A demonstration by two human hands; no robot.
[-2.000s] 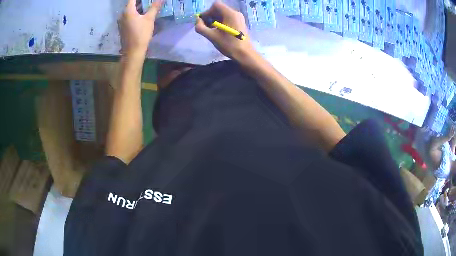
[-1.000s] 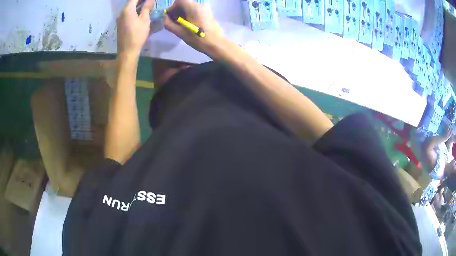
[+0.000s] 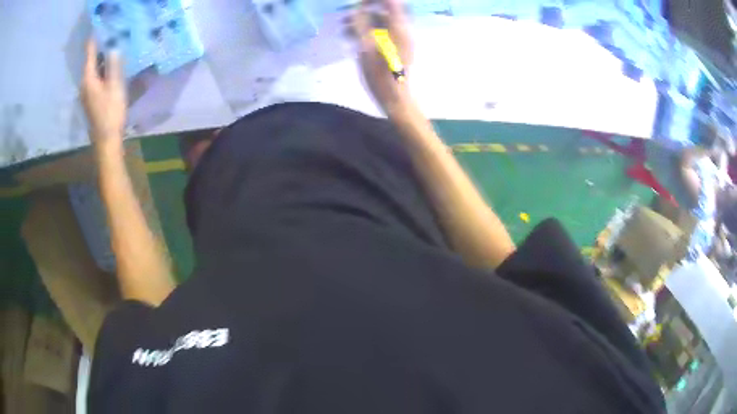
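Note:
Light blue retail boxes (image 3: 157, 36) lie in a group on the white table at the upper left. My left hand (image 3: 105, 89) is blurred at their near left edge; whether it grips a box cannot be told. My right hand (image 3: 386, 57) is right of centre over the table and holds a slim yellow marker pen (image 3: 388, 52) with a dark end. Its fingertips are blurred near the top edge. Another light blue box (image 3: 285, 20) lies between my hands.
The white table (image 3: 501, 77) curves across the top, with blurred rows of light blue boxes at the right. An open brown carton (image 3: 56, 242) with light blue boxes inside stands at the left over the green floor (image 3: 493, 182). Brown cartons (image 3: 646, 242) and a red stool (image 3: 642, 166) are at right.
The view has shifted. My left hand has moved left to the grouped boxes. My right hand has moved right, away from my left, still with the yellow pen.

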